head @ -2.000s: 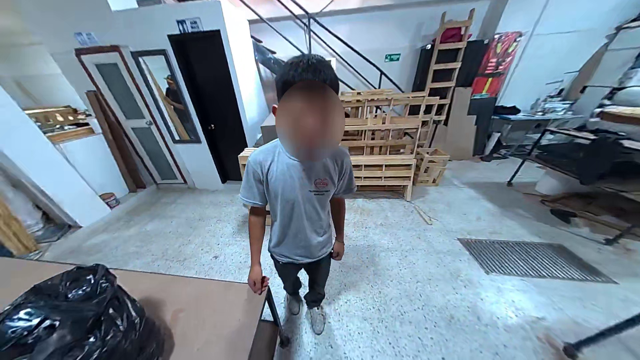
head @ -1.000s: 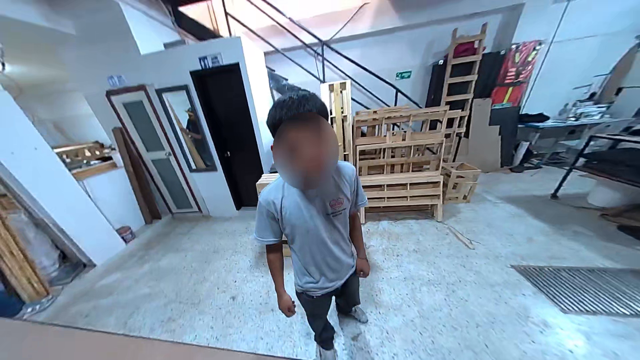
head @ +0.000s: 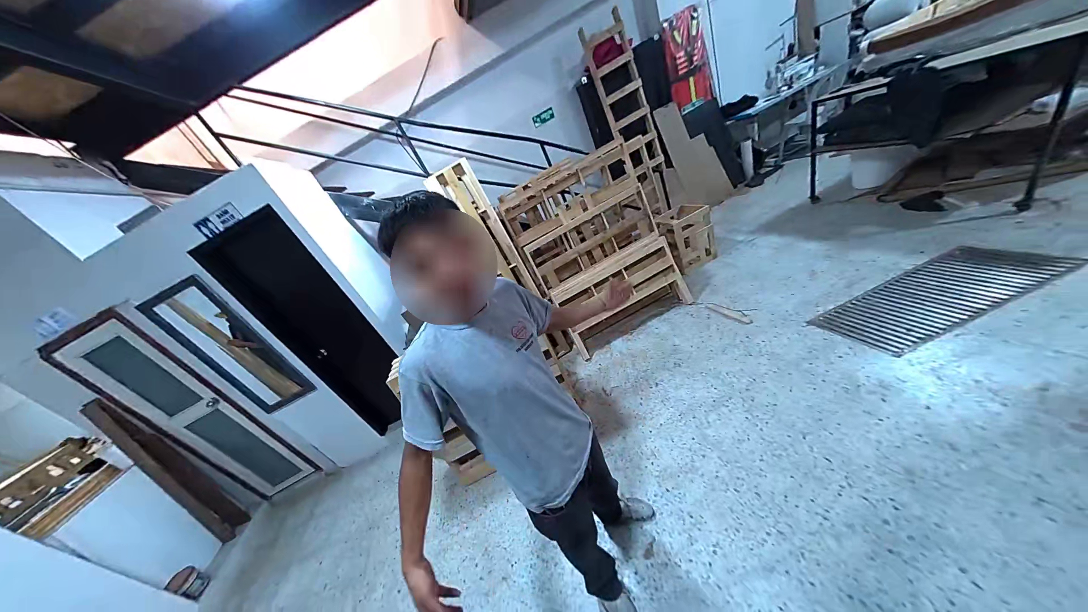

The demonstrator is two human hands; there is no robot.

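Note:
Neither my left hand nor my right hand shows in the head view, so what they hold or touch is hidden. Facing me in the middle stands a person in a grey T-shirt (head: 501, 391) and dark trousers. One of this person's arms hangs down at the lower left of the body, fingers apart. The other arm reaches out to the right, in front of slatted wooden pallet furniture (head: 595, 229).
A wooden ladder (head: 627, 93) leans behind the slatted furniture, with a wooden crate (head: 688, 238) beside it. A metal floor grate (head: 948, 297) lies at the right, below a black-framed table (head: 813, 153). A black door (head: 297, 314) and a bucket (head: 187, 582) are at the left.
The person has raised one arm out to the side; both arms hung lower before. The table with the black plastic bag, seen two seconds ago, has left the view, which has tilted strongly.

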